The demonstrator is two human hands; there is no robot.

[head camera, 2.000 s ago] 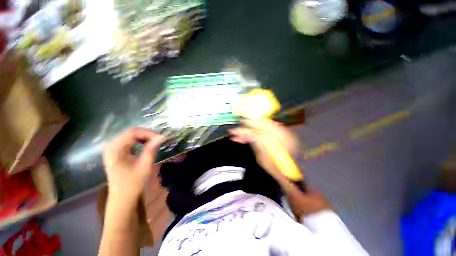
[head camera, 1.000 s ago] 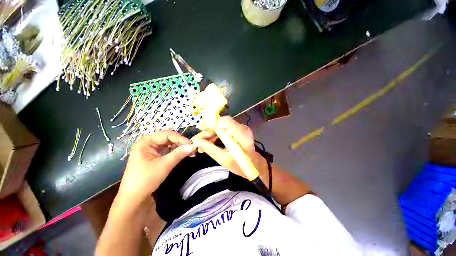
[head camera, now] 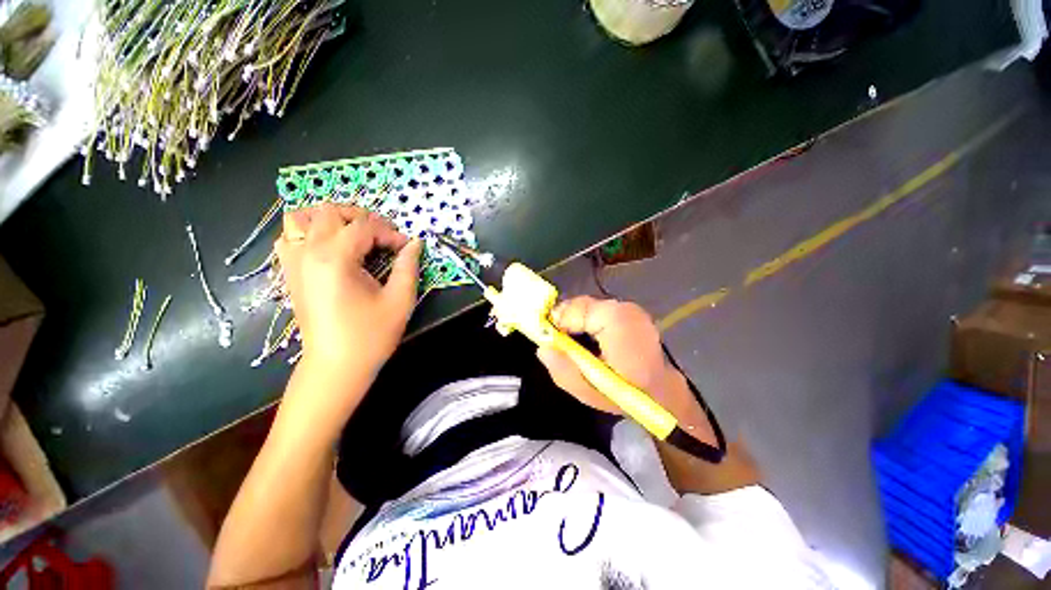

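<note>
A green PCB panel with rows of dark-centred rings lies flat near the bench's front edge. Lead wires fan off its left side. My left hand is over the panel's lower left, thumb and fingers pinched near the middle; a lead wire between them is too small to make out. My right hand grips the yellow soldering iron, its metal tip touching or just above the panel's lower right, near my left fingertips. Several loose lead wires lie left of the panel.
Wired panels thick with hanging wires lie at the upper left. A tip-cleaning tin and black fume fan stand at the back. Cartons are at the left edge. A blue crate is on the floor at right.
My hands have parted from below the panel. My left hand has moved up over the panel. The iron has swung lower right, its tip now at the panel beside my left fingertips.
</note>
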